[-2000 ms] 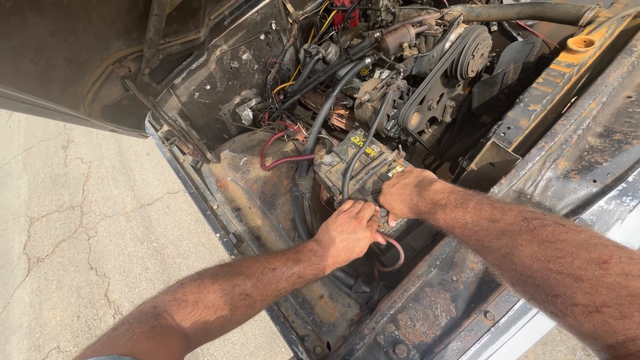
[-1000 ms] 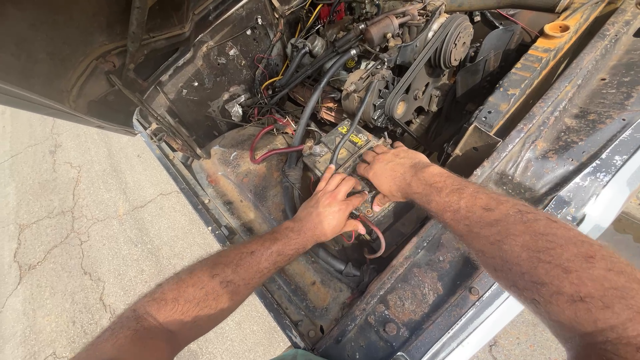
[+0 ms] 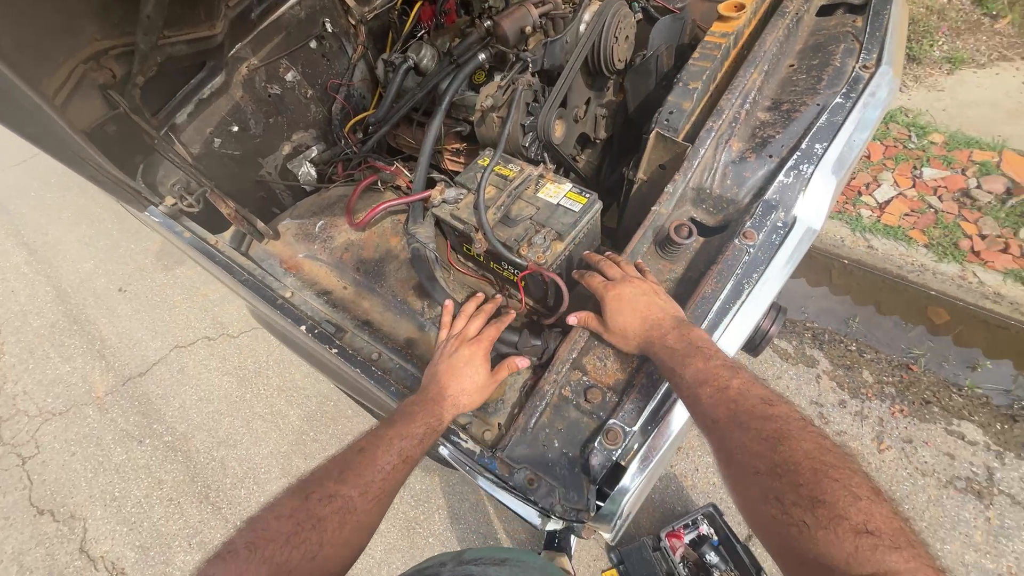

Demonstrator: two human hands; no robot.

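A dusty black car battery (image 3: 512, 216) sits in the corner of the engine bay. A red cable (image 3: 384, 210) reaches its far-left terminal, and a black cable (image 3: 486, 188) crosses its top toward the near terminal. A reddish cable loop (image 3: 562, 298) hangs at the battery's near corner. My left hand (image 3: 468, 356), fingers spread and holding nothing, is just in front of the battery over the inner fender. My right hand (image 3: 628, 308), also empty with fingers apart, is at the rusty front panel (image 3: 576, 400), right of the cable loop.
Behind the battery are the alternator (image 3: 508, 112), a belt-driven pulley (image 3: 614, 40) and hoses. The orange-topped radiator (image 3: 696, 72) runs along the right. An open toolbox (image 3: 692, 544) stands on the ground below. The raised hood (image 3: 72, 104) is at upper left.
Both hands have come off the battery top toward the near side, and the fingers are now spread. More of the battery top shows. The view has shifted, bringing the toolbox and brick rubble into sight.
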